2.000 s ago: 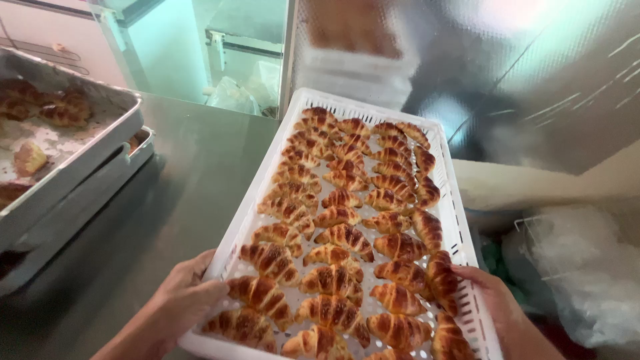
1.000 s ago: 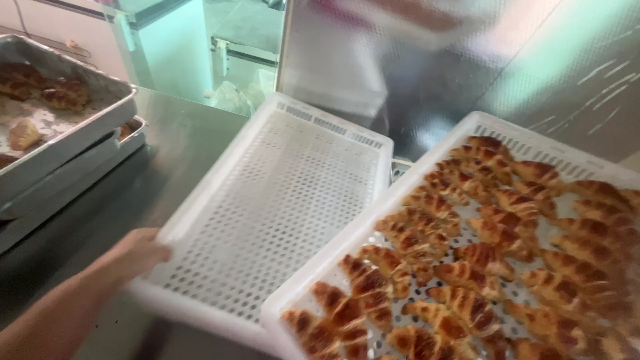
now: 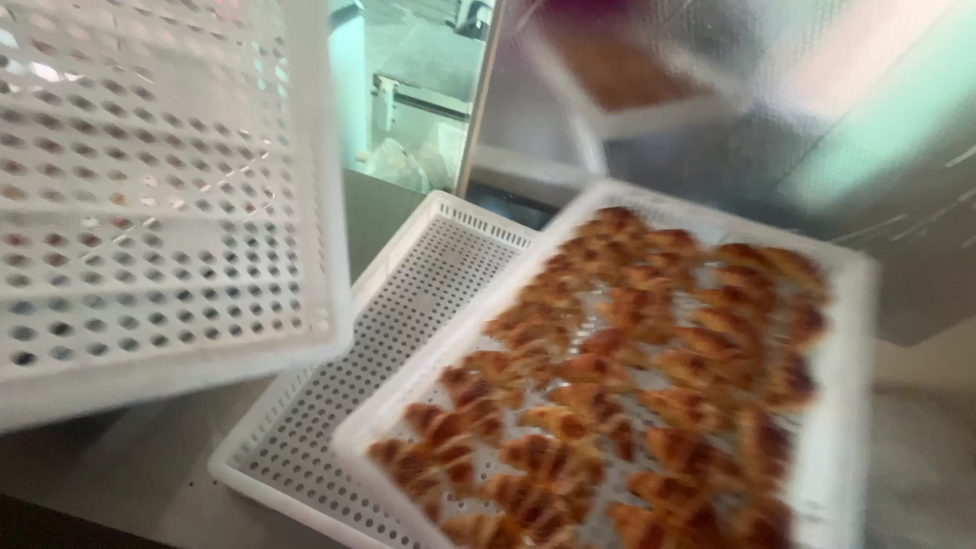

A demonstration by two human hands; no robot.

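A white perforated plastic tray [image 3: 160, 374] is raised at the left, close to the camera, with no pastries in it; neither hand shows on it. Below and behind it, a second white perforated tray [image 3: 381, 343] without pastries lies at an angle on the metal table. Overlapping that tray's right side is a white tray [image 3: 862, 328] full of golden-brown croissants [image 3: 549, 457] in rows, tilted and somewhat blurred. Both my left hand and my right hand are outside the view, so what each holds is hidden.
The stainless steel table [image 3: 175, 465] runs beneath the trays. A shiny metallic wall panel [image 3: 762, 152] rises behind, reflecting a tray. Beyond the panel's edge, clear plastic bags [image 3: 396, 164] lie near pale equipment.
The croissant tray has moved right from its place in the first frame, uncovering a tray beneath. Another tray without croissants now shows raised at the left. My left hand has left the view.
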